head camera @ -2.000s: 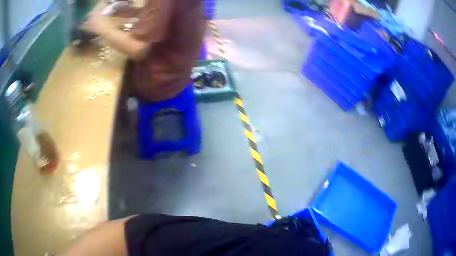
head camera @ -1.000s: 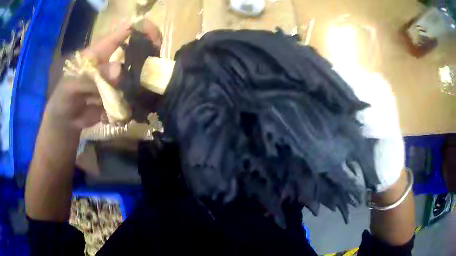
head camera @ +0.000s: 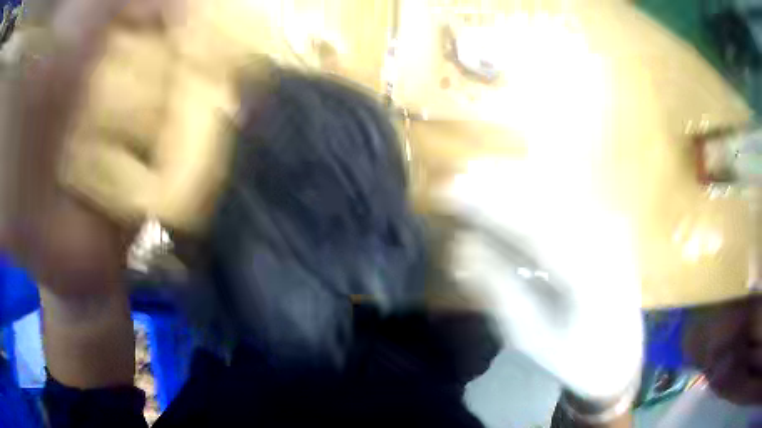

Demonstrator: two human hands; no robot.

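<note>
The picture is strongly blurred. The large black sculpted piece (head camera: 326, 184) is in the middle, with its jagged locks pointing down. Cream figure parts (head camera: 134, 159) sit against its left side, close to the camera. My left hand (head camera: 63, 192) is bare and blurred at the left, and holds these cream parts; its fingers are partly hidden. My right hand (head camera: 551, 284), in a white glove, is right of the black piece and appears apart from it. It is washed out by glare, so whether it holds anything cannot be told.
The tan tabletop (head camera: 668, 226) has strong glare and a curved edge. A small whitish cup-like thing (head camera: 476, 63) is at the top. A bottle with reddish liquid (head camera: 723, 159) lies at the right. Blue bin parts (head camera: 171, 351) show at lower left. Part of another person (head camera: 735, 351) is at lower right.
The view turned from the aisle to the table, then shifted. Since one second ago, the cream parts came closer to the camera and my gloved right hand moved off the black piece.
</note>
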